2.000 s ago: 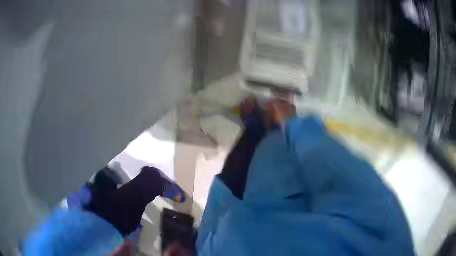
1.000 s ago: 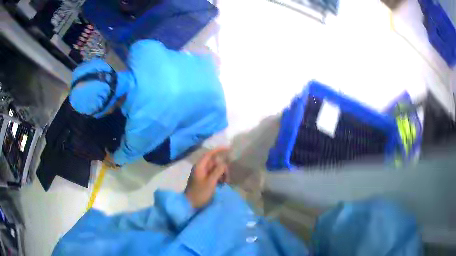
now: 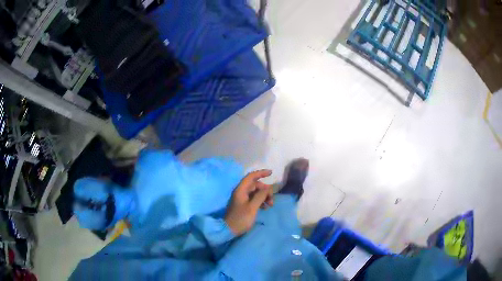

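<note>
My left hand [image 3: 247, 203] is in front of my blue coat, with fingers loosely bent and apart, and holds nothing visible. My right hand is out of view; only the right sleeve [image 3: 418, 266] shows at the lower right. A blue crate [image 3: 329, 229] with dark contents and a white paper [image 3: 354, 262] is on the floor at the bottom, partly hidden by my coat and sleeve. My dark shoe [image 3: 296, 173] shows on the floor beyond my coat.
A person in a blue coat and cap [image 3: 93, 203] bends down at the left, near metal racks [image 3: 33, 159]. A blue platform [image 3: 214, 99] with dark stacked items [image 3: 132, 60] stands upper left. A blue slatted trolley [image 3: 404, 41] is upper right, near a brown surface [image 3: 481, 41].
The view has swung, bringing the slatted trolley and blue platform further in. The crate has shifted down and is mostly covered. My left hand stays raised and empty.
</note>
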